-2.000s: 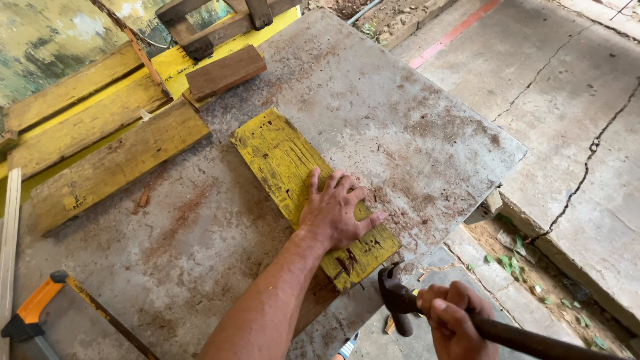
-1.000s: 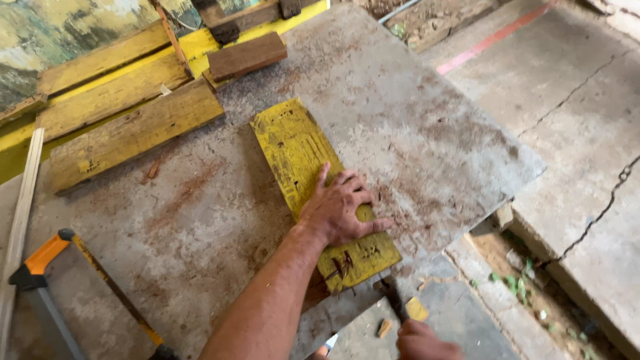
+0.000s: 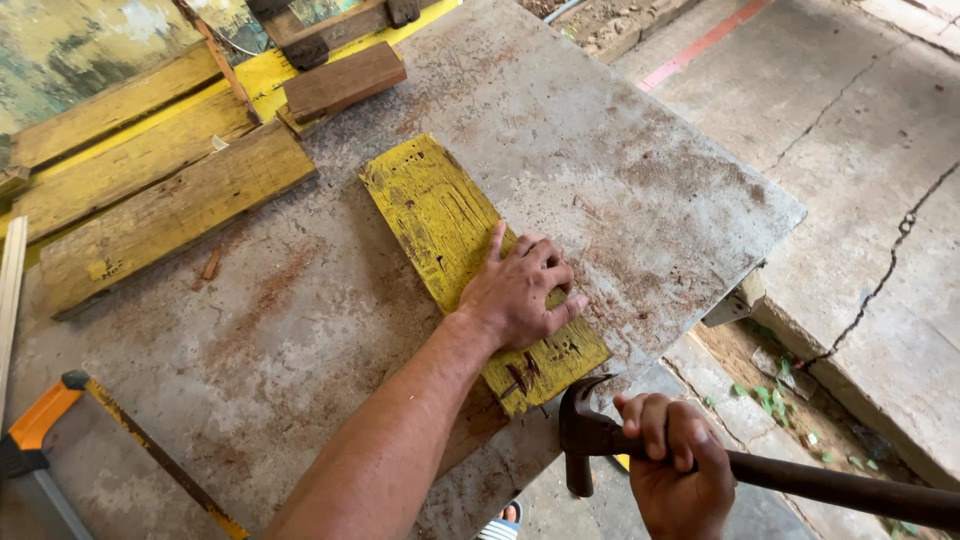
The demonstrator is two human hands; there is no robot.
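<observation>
A yellow-painted wooden board (image 3: 439, 214) lies at a slant on the grey tabletop (image 3: 360, 300). My left hand (image 3: 521, 292) presses flat on its lower half, fingers spread over the right edge. The board's near end is splintered, with dark gouges and what looks like a nail. Under that end, partly hidden by my forearm, is a brown wooden piece (image 3: 472, 427). My right hand (image 3: 679, 457) grips the handle of a claw hammer (image 3: 589, 431) close to its head. The hammer's claw is beside the board's near right corner, past the table edge.
An orange-and-black hacksaw (image 3: 49, 412) lies at the lower left, beside a pale strip (image 3: 11, 300). Yellowed planks (image 3: 180, 210) and a brown wood block (image 3: 345, 81) are at the upper left by a painted wall. A sandalled foot (image 3: 510, 517) shows below the table; cracked concrete (image 3: 847, 187) lies right.
Between the last earlier frame and now, the hammer has come up and its head is in full view beside the board's end. The left hand stays on the board.
</observation>
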